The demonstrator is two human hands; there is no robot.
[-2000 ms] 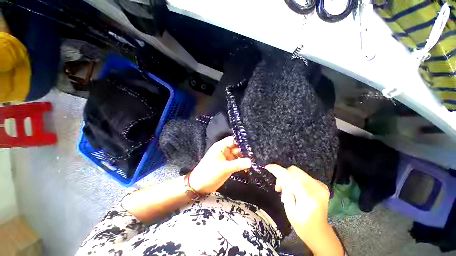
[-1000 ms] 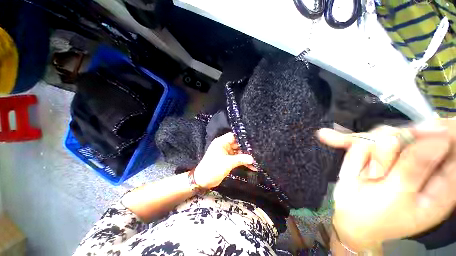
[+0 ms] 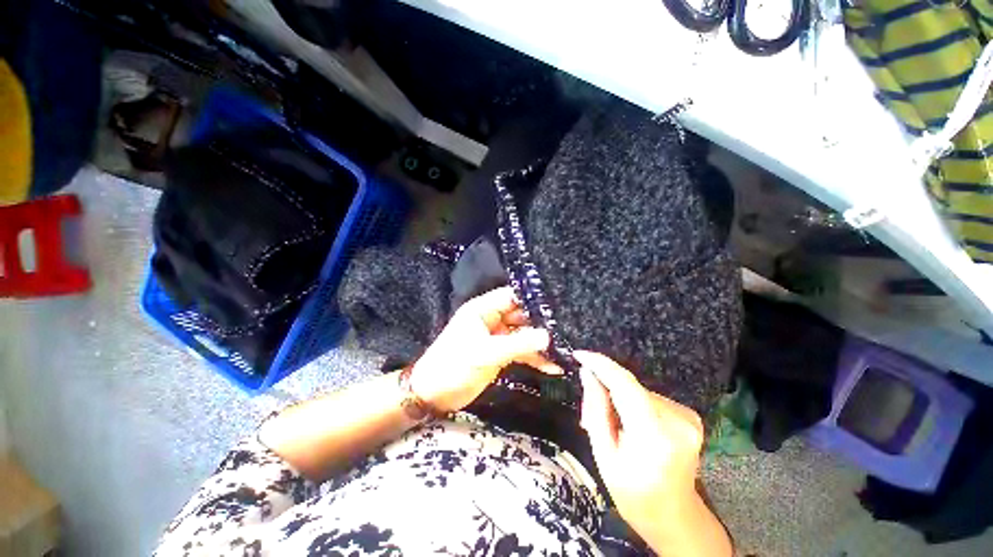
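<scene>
The dark grey flecked jacket lies bunched on my lap and reaches up to the table edge. The braid trim, black with pale and purplish flecks, runs down its left edge. My left hand pinches the trimmed edge between thumb and fingers. My right hand is beside it, its thumb and fingertip closed together at the trim just right of my left thumb. A needle or thread is too small to see there.
White table across the top, with black scissor handles and a yellow-green striped garment. Blue basket of black garments on the floor at left, red stool beyond. Purple stool at right. A person's yellow clothing shows far left.
A second ago my right hand was swung out to the right, large and blurred, away from the cloth. It is now back at the trim. My left hand has kept its hold.
</scene>
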